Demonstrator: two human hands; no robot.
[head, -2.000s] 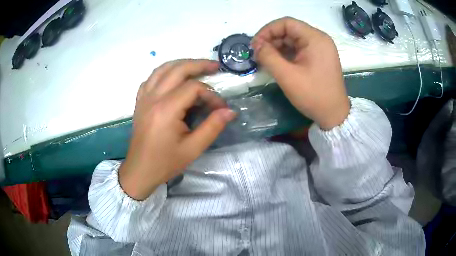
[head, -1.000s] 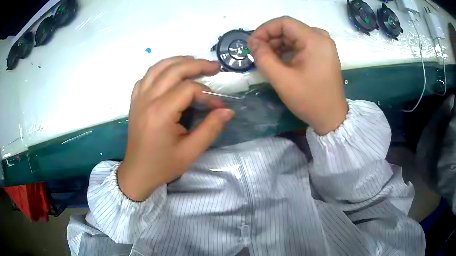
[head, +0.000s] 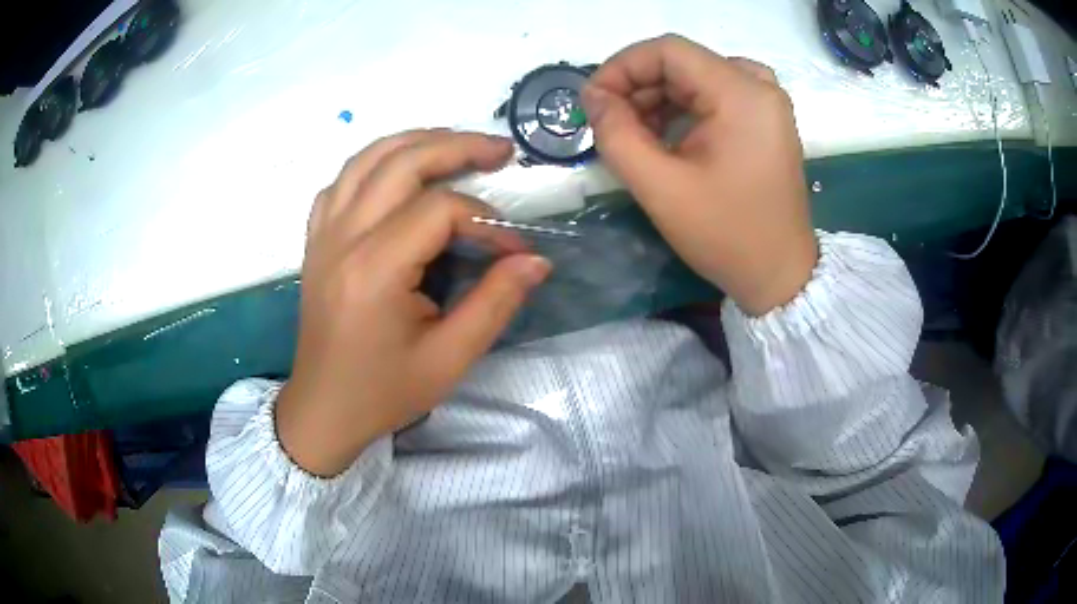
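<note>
A round black smartwatch housing (head: 546, 132) lies on the white worktop, with a small green spot near its centre. My right hand (head: 706, 165) is at its right side, thumb and forefinger pinched together over the rim; anything between them is too small to see. My left hand (head: 396, 283) is at the lower left, its forefinger tip at the housing's left lower rim. A clear film sheet (head: 579, 277) lies between my left thumb and fingers and spans over the green table edge; it shows mainly as a bright line and faint glare.
Several black housings (head: 104, 73) stand in a row at the back left. Black housings (head: 853, 33) also lie at the back right, beside white plugs with thin wire (head: 1025, 53). A blue speck (head: 346, 116) lies on the worktop (head: 272, 153). Grey cloth shows at the right edge.
The view has shifted slightly, so the housings sit a little differently in the picture. The film's glare has changed to a thin bright line. Both hands keep nearly the same pose.
</note>
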